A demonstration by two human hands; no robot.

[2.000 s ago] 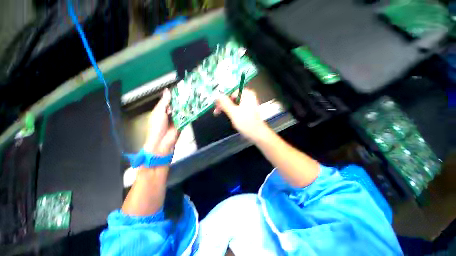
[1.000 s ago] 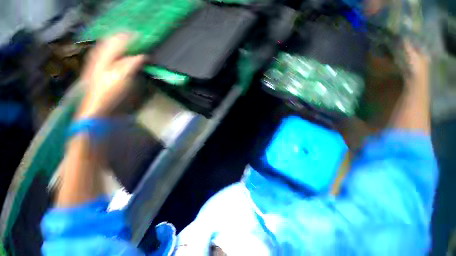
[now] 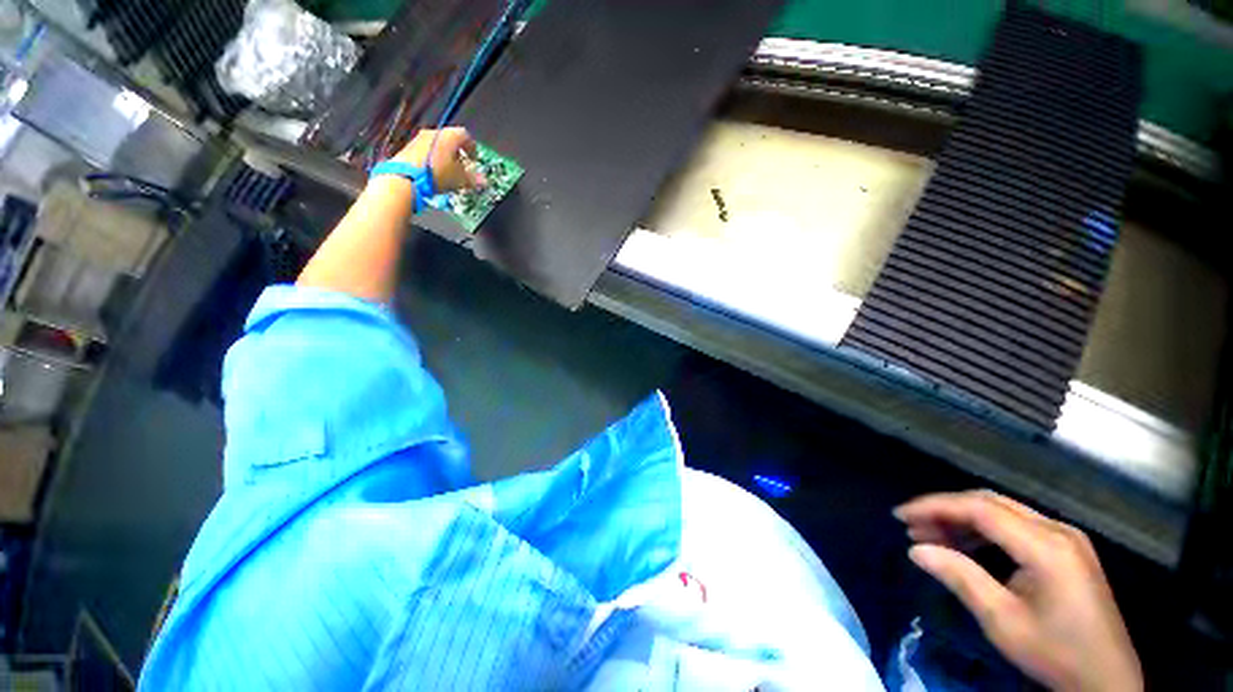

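A green circuit board (image 3: 492, 191) is at the left near corner of a smooth black tray (image 3: 615, 108). My left hand (image 3: 446, 160), with a blue wrist strap (image 3: 402, 177), is over the board's left part, fingers curled on it; the fingertips are small and partly hidden. My right hand (image 3: 1034, 581) is at the lower right, empty, thumb and fingers apart, well away from the board.
A ribbed black plate (image 3: 1001, 223) lies across the metal rails (image 3: 744, 291) at right. A small dark sliver (image 3: 719, 204) lies on the pale bed (image 3: 791, 189). A crumpled silvery bag (image 3: 287, 57) is at upper left, near other ribbed black pieces.
The view has swung left from the board stacks and blue stool. My left hand is now at the small board on the left tray. My right hand is now low at right, empty.
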